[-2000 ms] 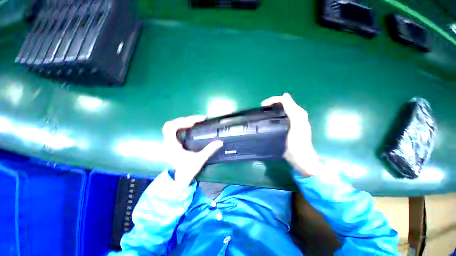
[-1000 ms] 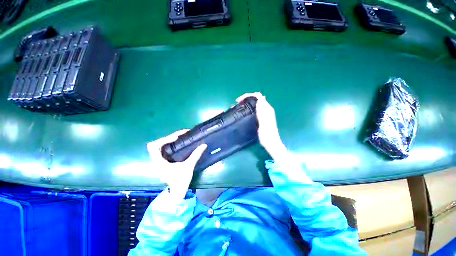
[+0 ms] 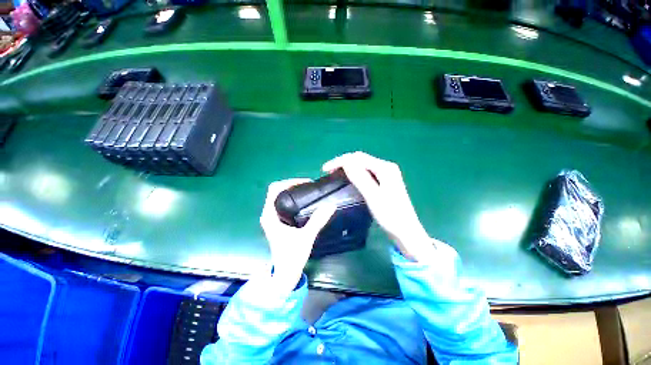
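A dark handheld device [image 3: 341, 232] with a thick black protective frame [image 3: 314, 194] along its upper edge is held above the green bench, tilted, its plain dark side towards me. My left hand [image 3: 289, 221] grips its left end, thumb across the near face. My right hand [image 3: 375, 191] lies over the top of its right part, fingers on the frame. The device's screen side is not visible. Whether the frame is fully seated cannot be told.
Stacked dark units [image 3: 168, 128] stand at left. Devices with screens [image 3: 337, 81] lie along the far side. A bagged black bundle [image 3: 569, 222] lies at right. Below the bench edge are blue totes [image 3: 89, 310] at left and a carton [image 3: 560, 335] at right.
The view has shifted, showing more of the far bench. The device has been turned so its left end faces me more, and my right hand has moved onto its top edge.
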